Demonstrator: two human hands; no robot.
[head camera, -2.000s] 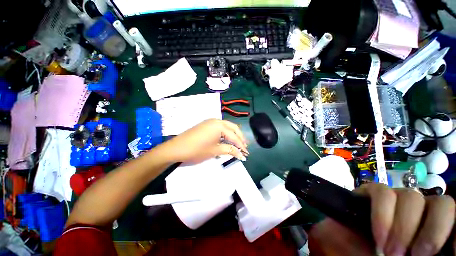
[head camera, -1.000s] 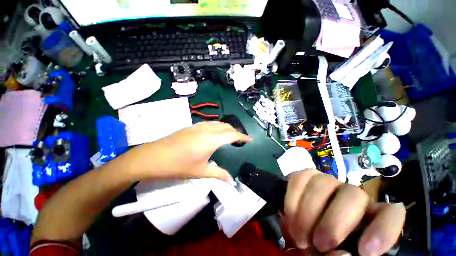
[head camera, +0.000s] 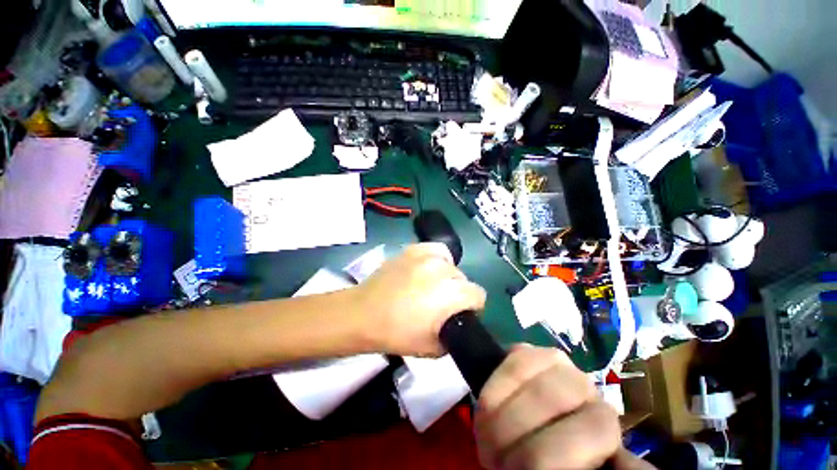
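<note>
The white camera body (head camera: 332, 384) lies over the bench's near edge, partly hidden under my left forearm. A white angular bracket (head camera: 431, 386) is beside it, under my hands. My right hand (head camera: 546, 413) is closed around the thick black electric screwdriver (head camera: 473, 347), which slants up and left. My left hand (head camera: 420, 298) is at the screwdriver's front end, with its fingers curled there; the bit and the fingertips are hidden, so I cannot tell what the left hand grips.
Red-handled pliers (head camera: 389, 200), a black mouse (head camera: 438, 233) and paper sheets (head camera: 303, 213) lie beyond my hands. A parts organiser (head camera: 541, 209) stands at the right, with white cameras (head camera: 711, 280) past it. Blue holders (head camera: 119, 266) are at the left. The keyboard (head camera: 349, 83) is at the back.
The screwdriver and my right hand have moved left to meet my left hand. My left hand has gone from spread fingers to curled at the tool's front. The view has shifted.
</note>
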